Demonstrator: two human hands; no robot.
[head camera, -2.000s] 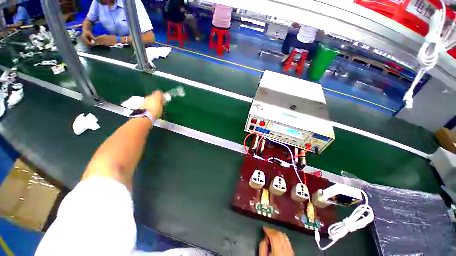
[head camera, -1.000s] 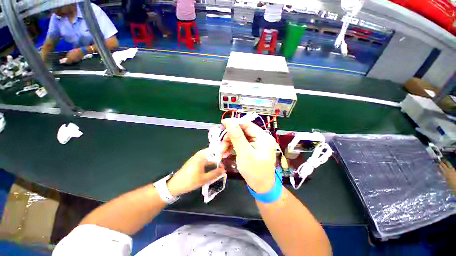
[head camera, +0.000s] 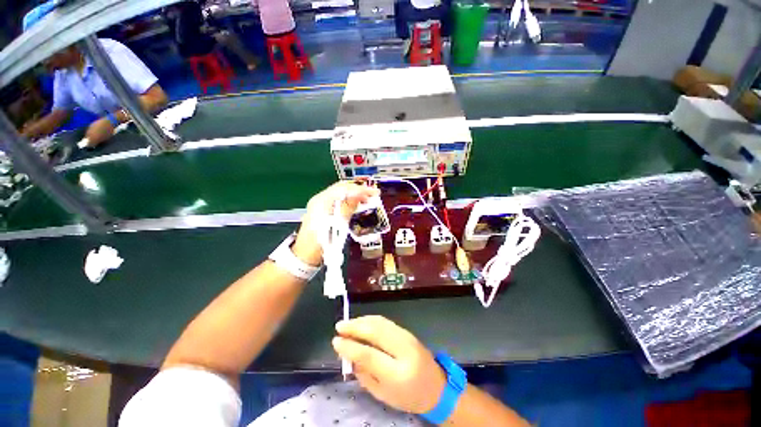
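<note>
My left hand (head camera: 327, 218) is at the left side of the dark red test fixture (head camera: 417, 279), holding a white power adapter (head camera: 370, 218) at the leftmost socket. Its bundled white output cord (head camera: 334, 263) hangs down from the hand. My right hand (head camera: 385, 360) is below the fixture's front edge, its fingers closed on the lower end of that cord. A second adapter (head camera: 494, 222) is at the fixture's right end, with its cord bundle (head camera: 511, 250) looping to the right contact board (head camera: 465, 273). Whether the left adapter is fully seated cannot be told.
The cream-grey tester (head camera: 401, 125) stands behind the fixture, joined by thin wires. A plastic-wrapped pad (head camera: 659, 258) lies at right. A white lump (head camera: 102, 263) lies at left. The green conveyor (head camera: 250, 179) runs behind the rail. A person (head camera: 104, 83) sits beyond it, behind metal posts.
My left hand has moved up with the adapter to the left socket. My right hand has come down towards me, drawing the cord end below the fixture. The view has shifted.
</note>
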